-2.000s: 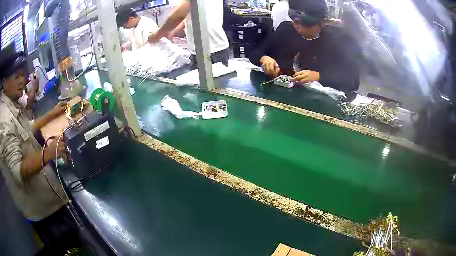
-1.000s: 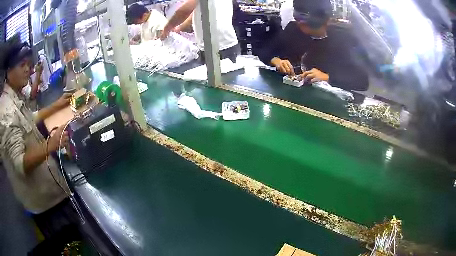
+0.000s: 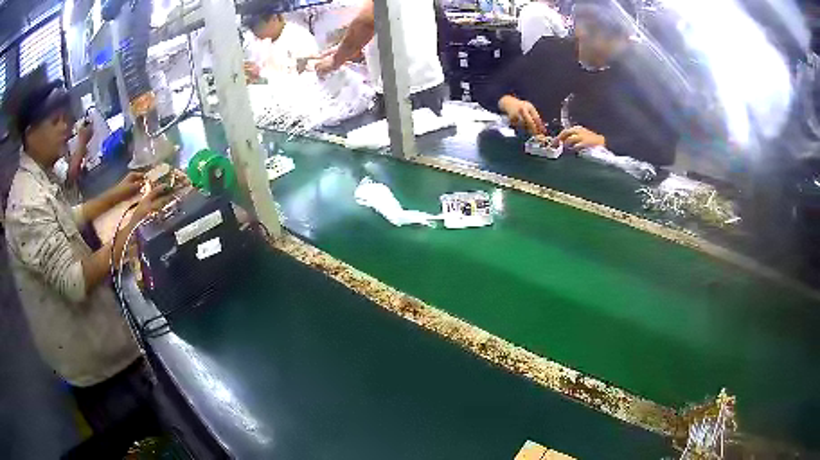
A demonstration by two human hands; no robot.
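Neither of my hands is in the picture. A white open housing [image 3: 467, 209] with small dark parts inside lies on the glossy green conveyor belt [image 3: 575, 260]. A white cord in a clear bag [image 3: 388, 203] trails from its left side. At the bottom right a bundle of thin lead wires with brass-coloured ends [image 3: 707, 431] stands at the belt's edge rail. The corner of a cardboard mat [image 3: 541, 451] shows at the bottom edge.
The speckled edge rail [image 3: 432, 321] crosses between belt and dark green bench [image 3: 360, 377]. At left a person works behind a black box [image 3: 200, 247] and green reel [image 3: 211, 169]. A person across the belt handles another housing [image 3: 543, 147]. Two upright posts stand near the belt.
The housing and its bagged cord have shifted to the right in the picture, and so has the whole scene a little. Another white piece now shows on the belt behind the left post.
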